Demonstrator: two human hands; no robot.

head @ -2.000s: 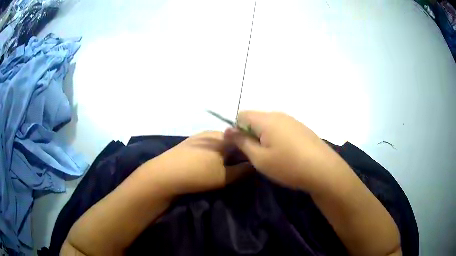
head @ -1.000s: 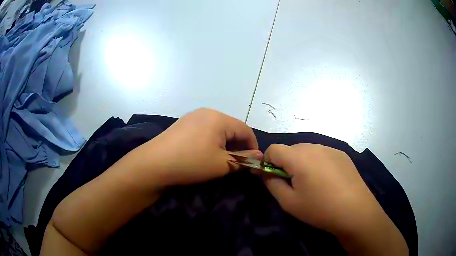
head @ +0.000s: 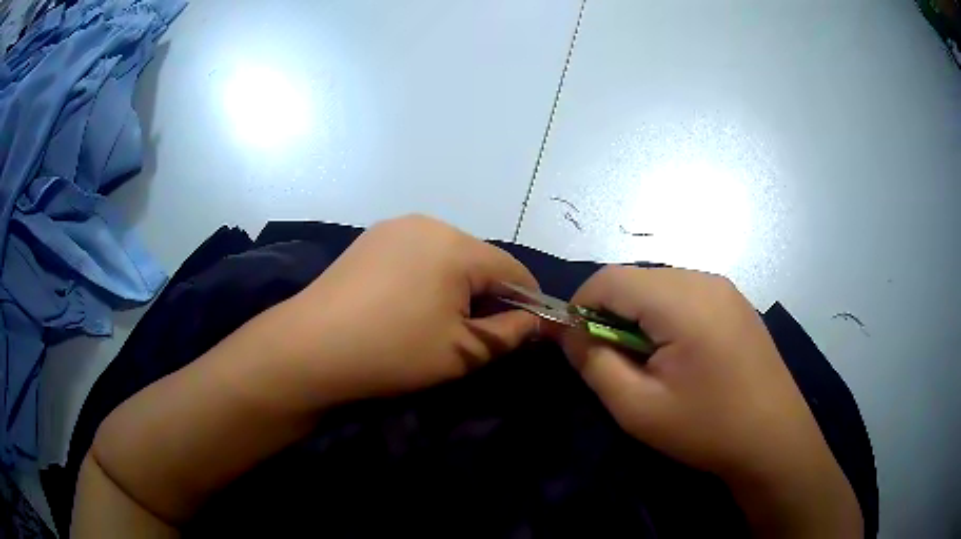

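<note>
A dark navy jacket point(head: 422, 463) covers the near edge of the table, its neck edge running behind both hands. My left hand point(head: 432, 300) pinches the cloth of the jacket between thumb and fingers, near the centre. My right hand point(head: 674, 358) holds green-handled thread snips point(head: 616, 336). Their silver blades point left and reach between the left fingertips. The blades look slightly apart. The cloth between the fingertips is mostly hidden by the fingers.
A pile of light blue garments point(head: 74, 158) lies along the table's left side. Dark thread ends point(head: 570, 215) lie on the white table point(head: 422, 105) beyond the jacket, with another thread point(head: 849, 320) at the right. A dark and green thing shows at the top right corner.
Two seconds ago the snips were blurred and pointed up left above the left hand; now they lie at its fingertips. Thread ends show near the table seam. Since one second ago, the hands have barely moved.
</note>
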